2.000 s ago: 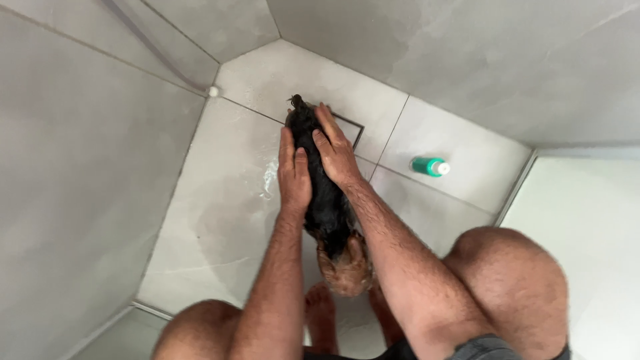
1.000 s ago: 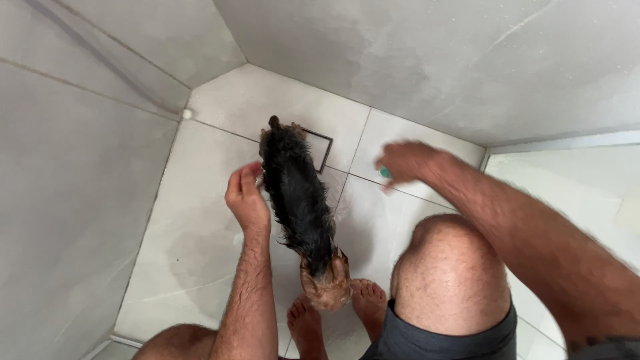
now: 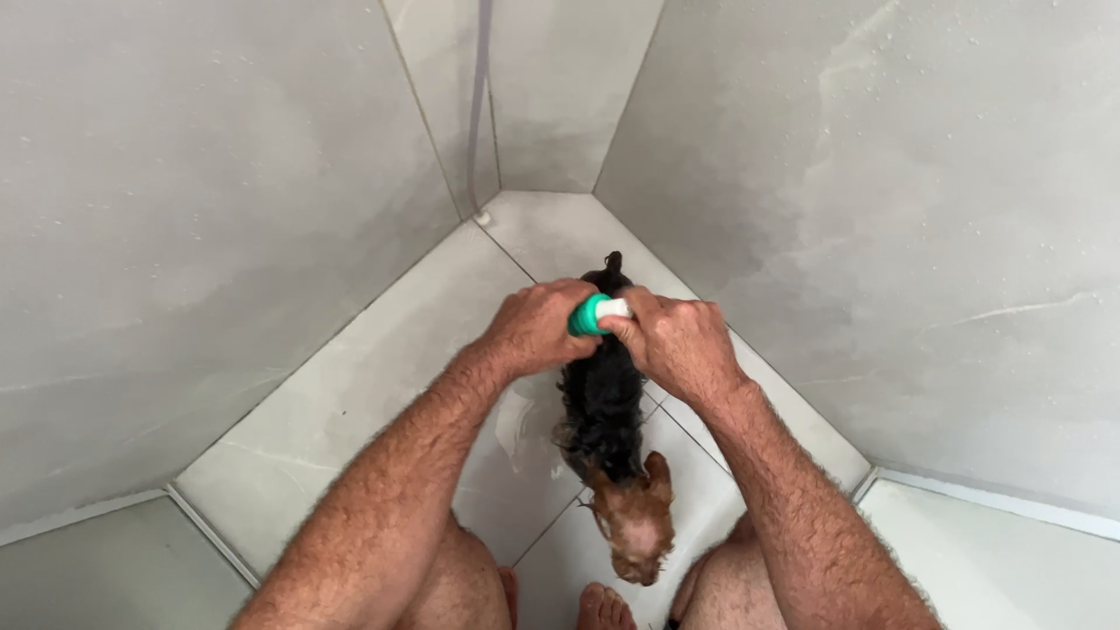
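Observation:
A green plastic bottle (image 3: 587, 317) with a white cap is held sideways above a small wet dog (image 3: 604, 402). Around the bottle's green body my left hand (image 3: 540, 325) is closed. My right hand (image 3: 681, 337) grips the white cap (image 3: 614, 308) between thumb and fingers. The dog has a black back and a tan head; it stands between my arms, its tail toward the far corner and its head near my feet. Both hands and the bottle hide part of its rump.
Grey marbled shower walls (image 3: 875, 219) meet behind the dog. A hose (image 3: 479, 114) hangs down the wall to a white fitting (image 3: 483, 218) at the floor corner. Light floor tiles (image 3: 332, 420) lie under the dog, and my bare foot (image 3: 605, 606) is close to its head.
My hands were on the dog's back at first; then my right hand reached to the bottle on the floor at the right. Now the bottle is lifted over the dog, between both hands.

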